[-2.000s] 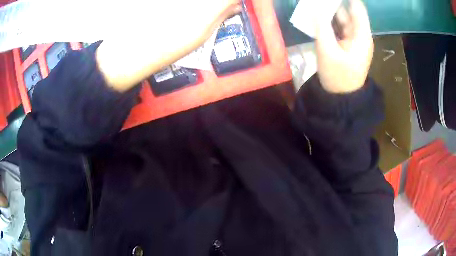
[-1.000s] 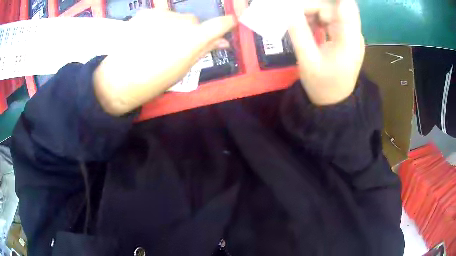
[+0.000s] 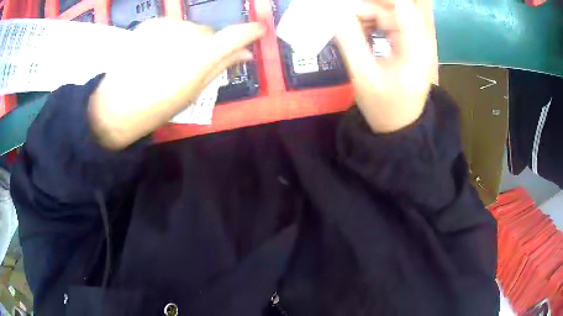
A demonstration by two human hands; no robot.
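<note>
My left hand is over the left part of the red foam tray, overexposed, fingers pointing right. It holds a long printed label sheet stretching to the left edge; a printed end also shows below the hand. My right hand is over the tray's right part, holding a small white paper piece at its fingertips. Under that paper, a black open-backed phone with a white label lies in its slot. Another phone lies left of it, partly hidden by my left hand.
More phones sit in upper slots, one at the upper left. The green tabletop shows at the right. Below it are a brown cardboard box, a black item with white stripes and stacked red trays.
My right hand, still with the white paper, has moved left and now is over the tray. My left hand and sheet have shifted slightly left. The tray reaches farther right in view than two seconds ago.
</note>
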